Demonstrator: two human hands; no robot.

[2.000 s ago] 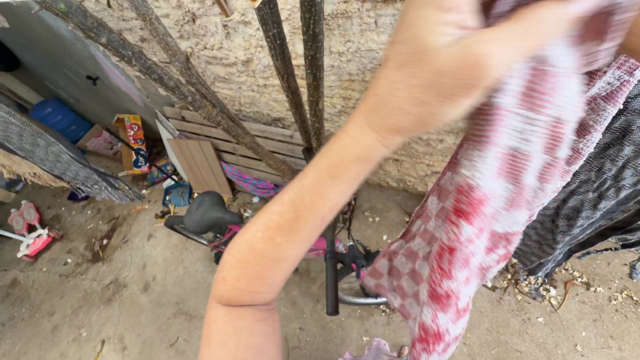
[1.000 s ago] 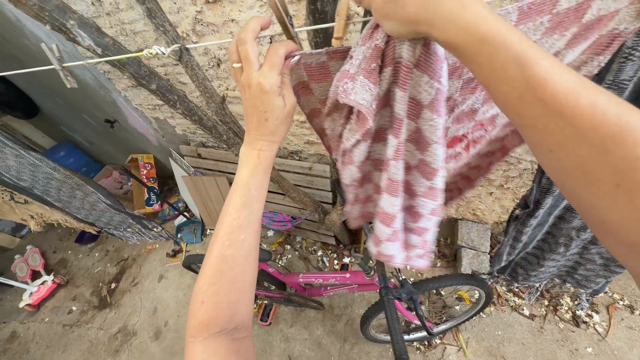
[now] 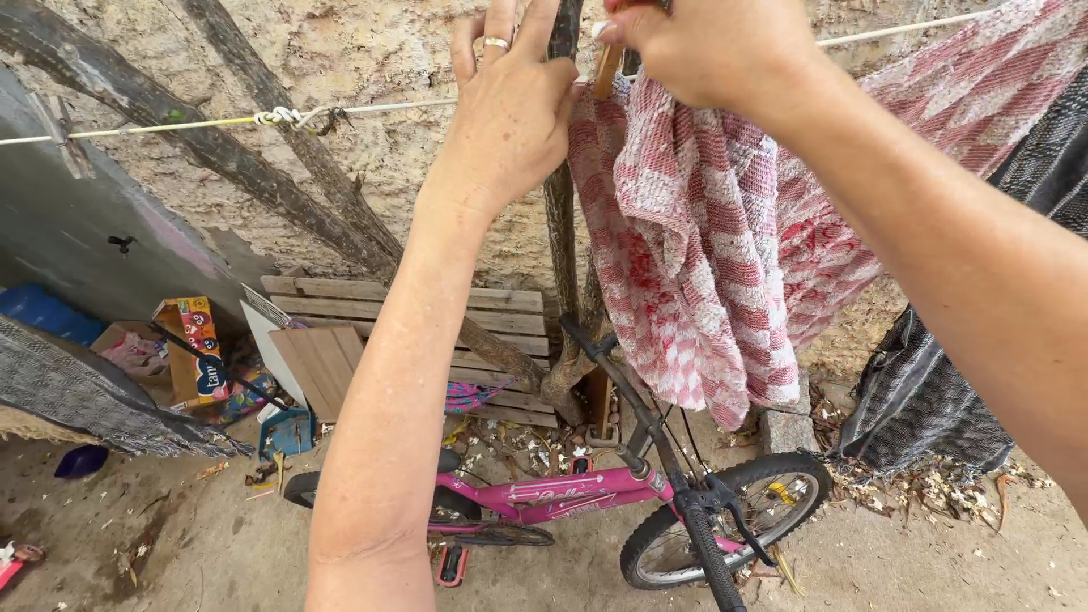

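Observation:
A red-and-white checkered towel [image 3: 680, 255] hangs in folds from the clothesline [image 3: 391, 107]. My left hand [image 3: 514, 110] is raised at the line, thumb and a finger pinching the towel's upper left corner, a ring on one finger. Close on its right, my right hand [image 3: 714, 51] grips a wooden clothespin [image 3: 607, 71] over the towel's top edge; its fingertips are partly cut off by the frame's top. Another wooden clothespin [image 3: 64, 136] sits on the line at the far left.
Below stands a pink bicycle [image 3: 561, 493], its handlebar under the towel. Tree trunks [image 3: 323, 187] lean by the rough wall [image 3: 408, 51]. A wooden pallet [image 3: 501, 323], a cardboard box [image 3: 191, 348] and a blue dustpan [image 3: 287, 432] lie behind. Dark textiles hang at right [image 3: 926, 399] and left [image 3: 93, 391].
Two seconds ago the towel was held up at the right; now it hangs at the line. Since one second ago, my right hand has moved from the towel's bunched top to the clothespin.

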